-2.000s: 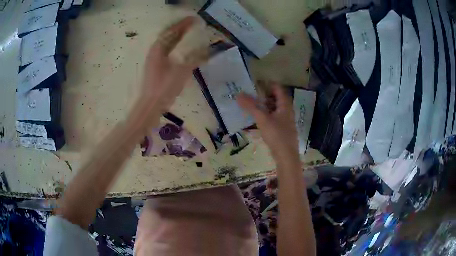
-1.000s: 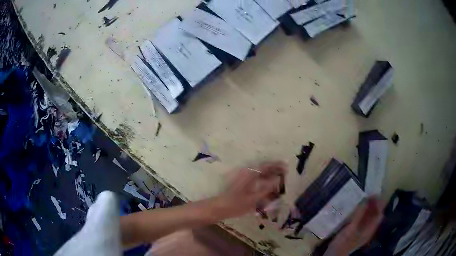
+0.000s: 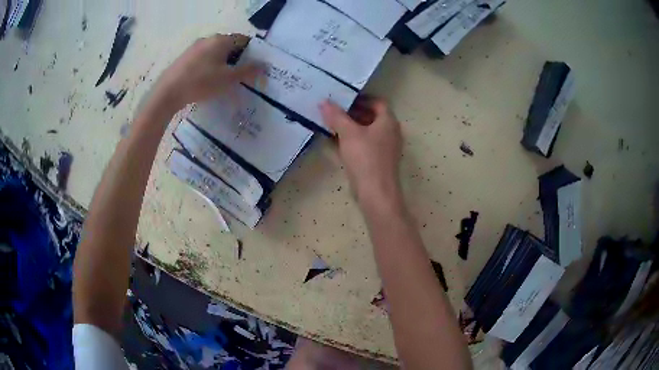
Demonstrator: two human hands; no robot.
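Observation:
A rectangular cut bundle [image 3: 293, 81] with a printed white paper top and dark plies lies in a row of similar bundles at the upper middle. My left hand [image 3: 217, 69] grips its left end, fingers over the paper. My right hand [image 3: 368, 137] grips its right end, thumb on top; the other fingers are partly hidden. Another wide bundle [image 3: 249, 134] lies just below it, and one [image 3: 332, 40] just above. Two narrow strip bundles [image 3: 217, 170] lie at the lower end of the row.
More bundles [image 3: 451, 25] are at the top. At the right stand a narrow dark bundle [image 3: 547, 108], a strip bundle [image 3: 569, 220] and a thick bundle [image 3: 524, 293]. Black offcuts [image 3: 466, 235] lie on the cream table [image 3: 405, 238]. Waste and blue material [image 3: 36, 289] lie beyond the table edge.
Both hands have moved from the lower right to the bundle row and taken hold of a bundle's two ends. The view has shifted slightly.

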